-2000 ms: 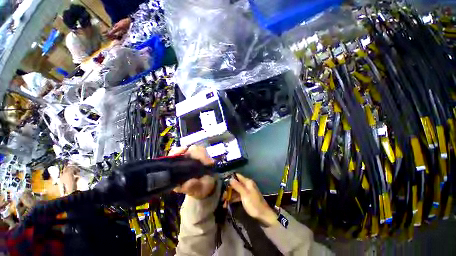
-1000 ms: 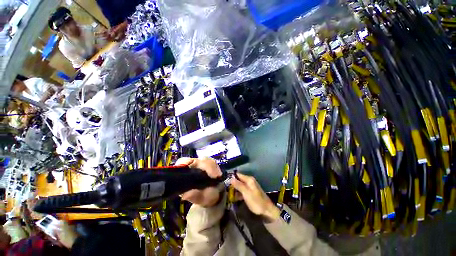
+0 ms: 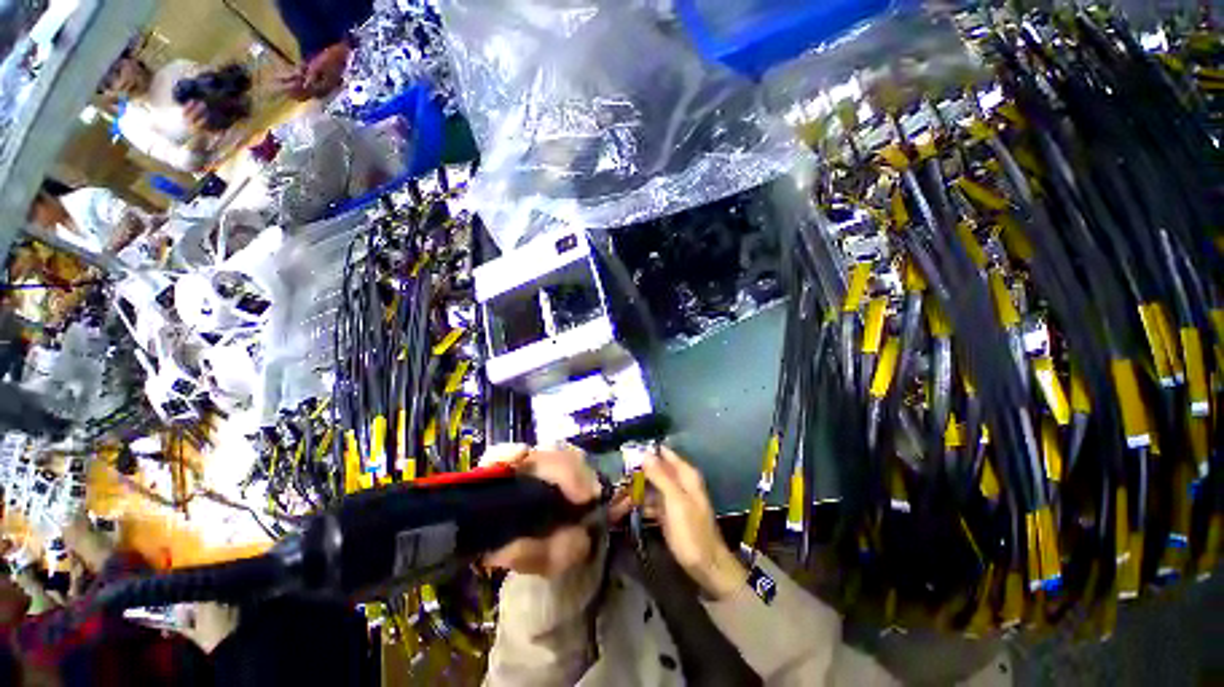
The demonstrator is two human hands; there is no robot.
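My left hand [image 3: 548,510] is closed around the front of a black electric screwdriver [image 3: 389,537] with a red strip and a white label, held nearly level, its tip pointing right. My right hand [image 3: 687,517] holds a small camera module [image 3: 636,463] by the fingertips at the driver's tip. A yellow-banded tail hangs below the module. Both hands are just in front of the white block fixture [image 3: 571,336] with square openings. The contact of tip and module is too small to tell.
Piles of black cables with yellow bands lie right [image 3: 1007,349] and left [image 3: 403,336]. Black parts [image 3: 705,262] lie beside the fixture on a green mat [image 3: 732,403]. Behind are a clear bag [image 3: 604,108] and a blue bin [image 3: 792,27]. White housings [image 3: 215,322] and people are at left.
The rear of the screwdriver has dipped slightly since one second ago. The module and my right fingertips have shifted slightly up and right. A person at the upper left has lowered their head.
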